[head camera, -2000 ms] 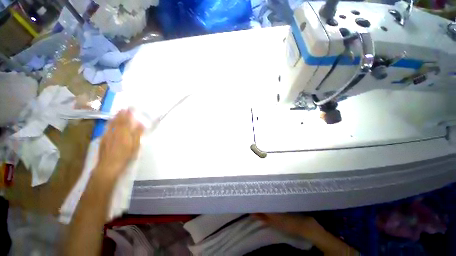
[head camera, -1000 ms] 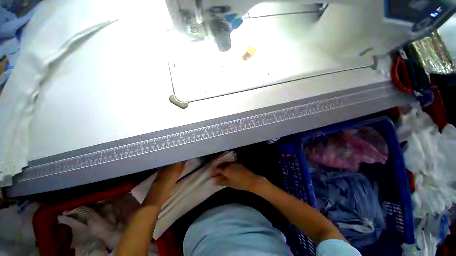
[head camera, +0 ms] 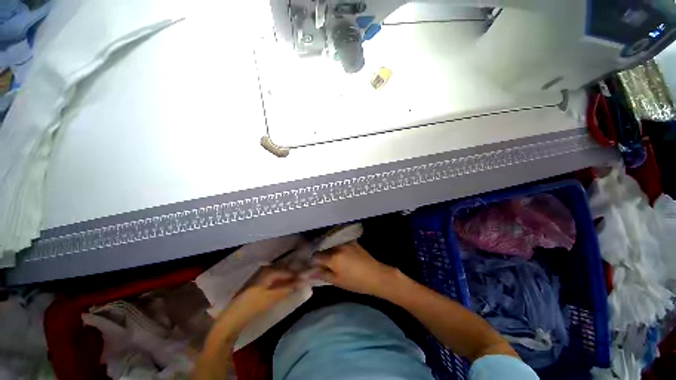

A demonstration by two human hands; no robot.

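Observation:
A bundle of white cut pieces (head camera: 241,271) lies in my lap, below the table's front edge. My left hand (head camera: 273,286) is on the bundle's near side, fingers bent around it. My right hand (head camera: 354,269) grips the bundle's right end, close beside my left fingertips. The fingers hide the middle of the bundle. The sewing machine's foot area (head camera: 326,37) shows at the top, away from both hands. Long white fabric panels (head camera: 33,167) lie at the table's left end.
A red basket (head camera: 70,334) with whitish pieces is left of my lap. A blue basket (head camera: 439,260) with pink and blue-grey bundles is at the right. Red scissor-like handles (head camera: 599,119) are at the table's right end. A ruler strip (head camera: 296,199) runs along the front edge.
My left hand has left the table and gone to the bundle in my lap. Since one second ago it has moved right, near my right hand, and the strips look less neatly aligned.

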